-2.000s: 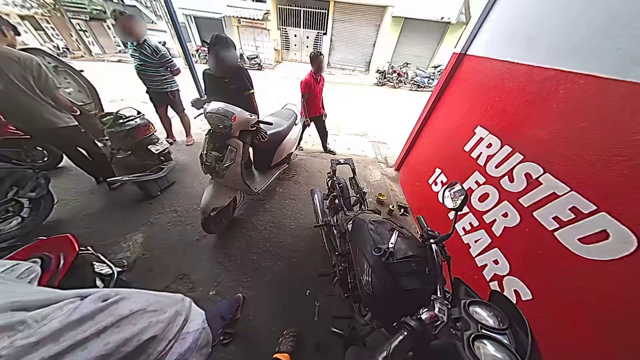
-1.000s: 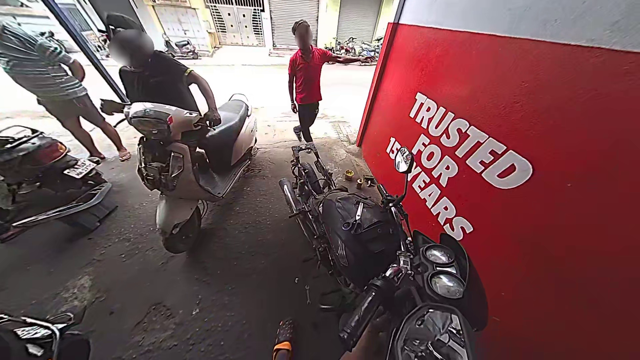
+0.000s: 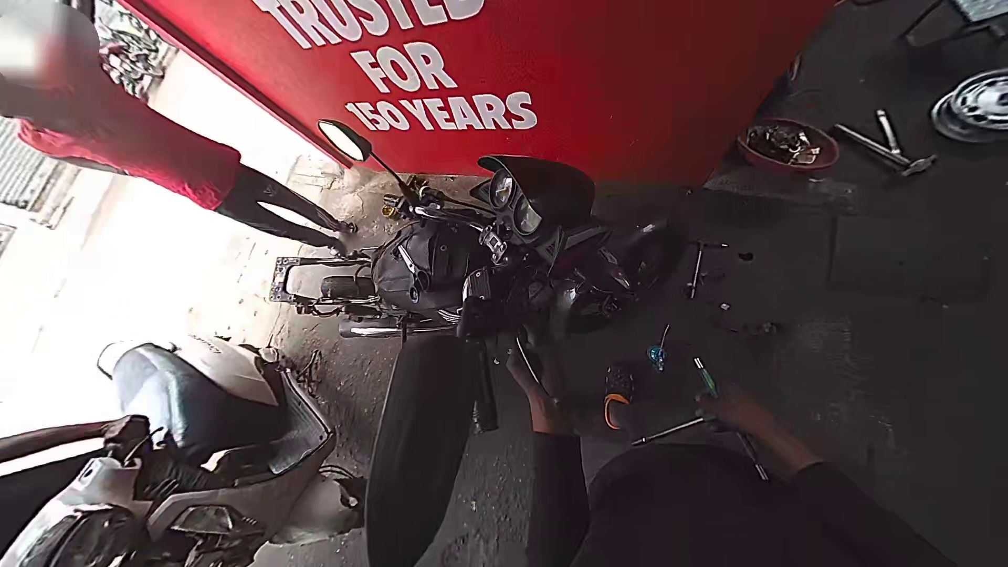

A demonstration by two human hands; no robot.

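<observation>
The partly dismantled black motorcycle [image 3: 472, 272] stands before me, with a metal tool [image 3: 413, 268] lying on its fuel tank. My left hand [image 3: 537, 379] is low beside it, closed around a thin, shiny metal tool [image 3: 529, 361]. Farther right, my right hand [image 3: 734, 413] is near the floor, gripping a hand tool [image 3: 706, 376] with a green part. Long metal rods [image 3: 669, 431] reach out on both sides of that hand; whether they belong to the same tool I cannot tell. Between my hands is a sandal with an orange strap [image 3: 616, 409].
A T-handle wrench [image 3: 696, 269] and a blue item [image 3: 656, 357] lie on the dark floor. Beyond are a bowl of small parts [image 3: 790, 146], a hammer [image 3: 886, 150] and a wheel [image 3: 980, 106]. A red wall [image 3: 630, 79] borders the motorcycle; a scooter [image 3: 205, 425] and people are at left.
The view has swung right and tilted strongly. Both my hands now show low beside the motorcycle, holding tools. In the frame one second ago, a hand was only partly visible by the handlebar.
</observation>
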